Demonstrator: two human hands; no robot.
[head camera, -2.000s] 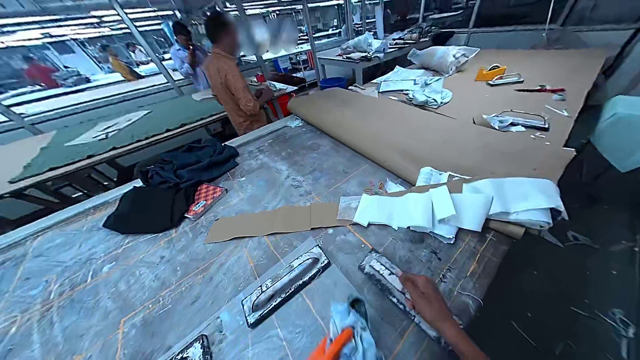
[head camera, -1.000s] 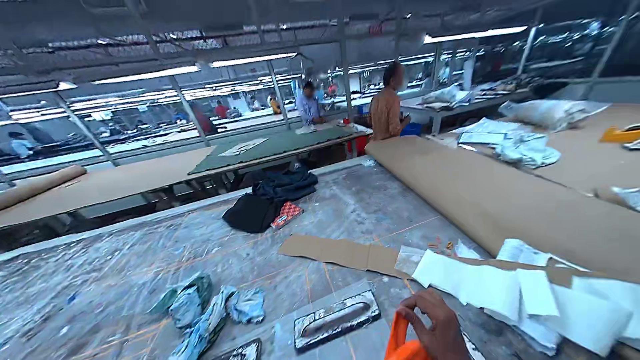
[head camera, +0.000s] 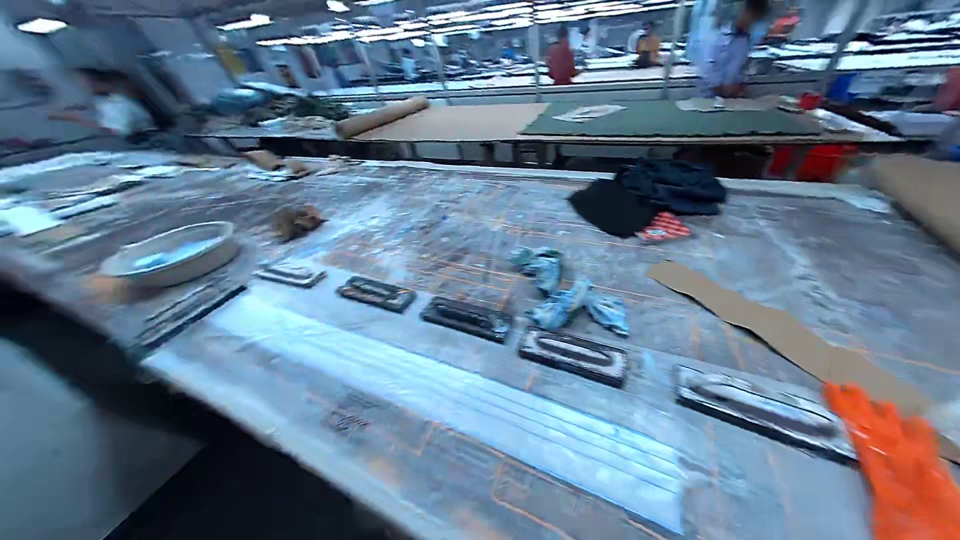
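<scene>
No bare hand shows. An orange glove (head camera: 896, 465) appears at the lower right, fingers pointing up; whether a hand is in it, I cannot tell. It touches or overlaps the right end of a long dark-edged block (head camera: 761, 412). A similar, shorter block (head camera: 574, 356) is left of that, followed by a dark block (head camera: 466, 319), a smaller block (head camera: 375, 293) and a pale one (head camera: 291, 274). Crumpled light-blue and green cloth (head camera: 559, 304) lies behind them. In front stretches a pale-blue strip (head camera: 450, 397) with long parallel lines. A brown cardboard strip (head camera: 787, 341) lies at the right.
A shallow oval basin (head camera: 176, 259) with light-blue contents stands at the left, near a brown crumpled thing (head camera: 297, 223). Dark cloth (head camera: 652, 195) and a red patterned packet (head camera: 664, 227) lie farther back. The worktable's edge (head camera: 277, 450) runs along the lower left. People stand beyond the green-covered table (head camera: 675, 120).
The view has swung left. The light-blue cloth, beside the orange glove two seconds ago, lies on the table. The bare hand that touched the glove one second ago is out of view.
</scene>
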